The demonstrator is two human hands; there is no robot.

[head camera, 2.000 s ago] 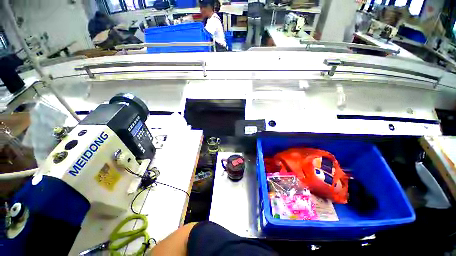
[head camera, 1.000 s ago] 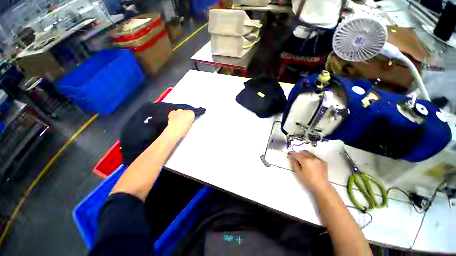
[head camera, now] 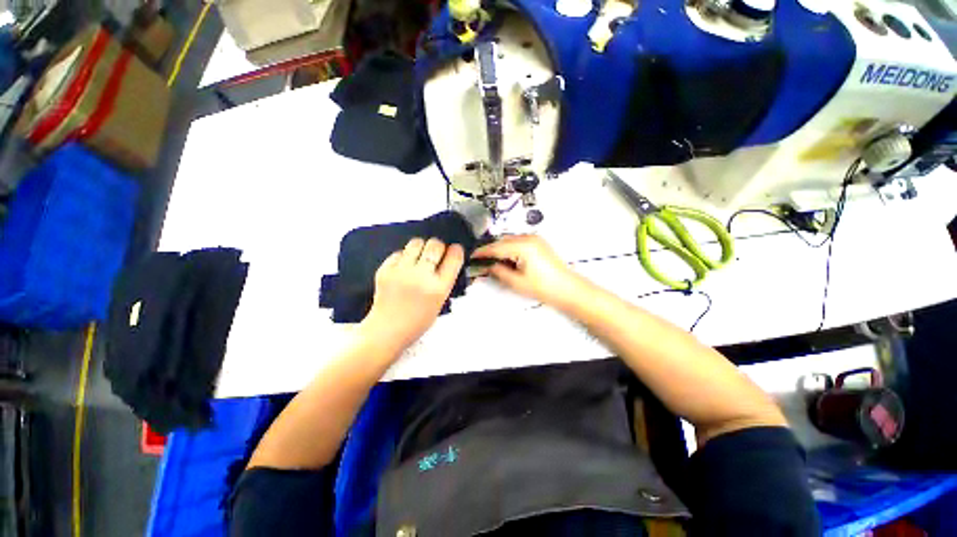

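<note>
A black fabric piece (head camera: 394,252) with notched corners lies flat on the white table, its right edge close to the presser foot (head camera: 511,199) of the sewing machine (head camera: 630,84). My left hand (head camera: 415,288) presses on the piece with spread fingers. My right hand (head camera: 525,267) pinches the right edge or corner of the piece just below the foot; its fingertips nearly touch my left hand. A stack of black cut panels (head camera: 173,325) with a pale sticker hangs over the left table edge. Sewn black pieces (head camera: 380,121) lie beyond, left of the machine head.
Green-handled scissors (head camera: 682,243) lie right of the needle, with a dark thread (head camera: 698,315) near them. Blue bins (head camera: 65,236) and a taped carton (head camera: 100,94) stand at left. A dark red mug (head camera: 858,411) is below the table at right. My apron (head camera: 514,451) is at the front edge.
My left hand has moved from the stack to a black piece now beside the needle. My right hand has closed on that piece's edge. The view has shifted toward the machine.
</note>
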